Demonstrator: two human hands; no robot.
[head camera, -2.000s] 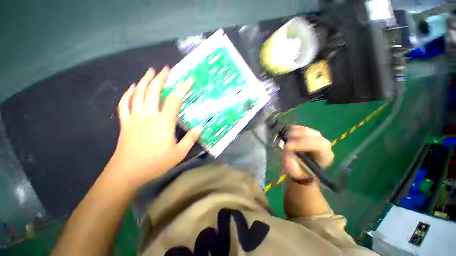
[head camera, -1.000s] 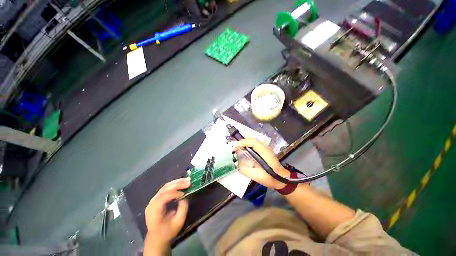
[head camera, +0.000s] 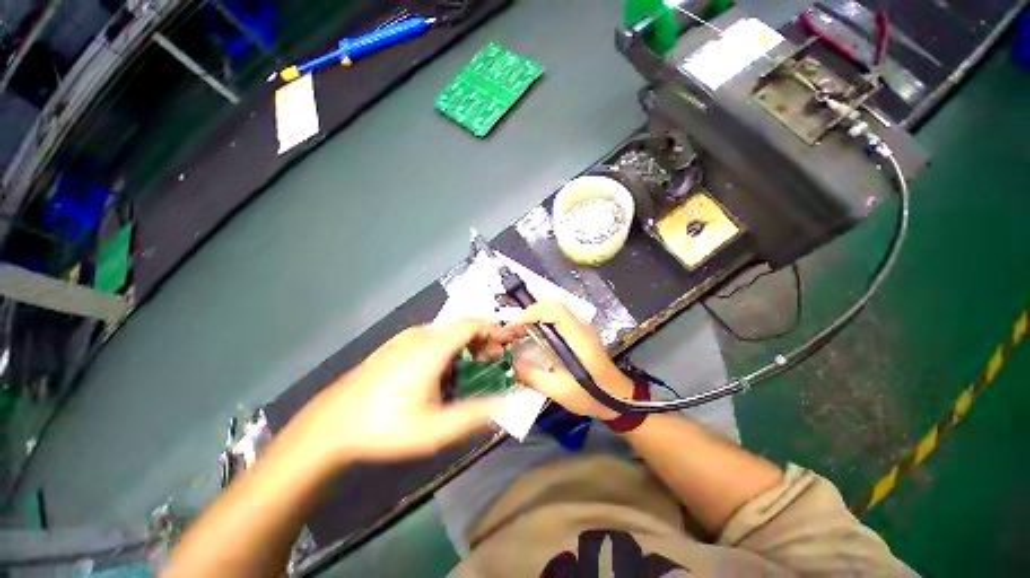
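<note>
My right hand (head camera: 570, 361), with a dark red band at the wrist, holds a black soldering iron (head camera: 557, 344) whose cable runs back over the wrist. A green circuit board (head camera: 483, 375) is between my two hands, mostly hidden by them. My left hand (head camera: 401, 390) is slightly blurred, with fingers and thumb around the board; its fingertips meet the right fingers. Whether it grips the board is unclear. A white card (head camera: 520, 414) lies under the hands on the black mat.
A solder cup (head camera: 593, 221) and yellow sponge (head camera: 697, 230) stand right of the hands, beside the dark solder feeder (head camera: 745, 124). Another green board (head camera: 489, 89) lies on the grey-green bench. A blue tool (head camera: 359, 47) and white strip (head camera: 297, 114) lie beyond.
My left hand has moved right and up from the board's left end to the right hand's fingers, now covering much of the board. My right hand still holds the iron.
</note>
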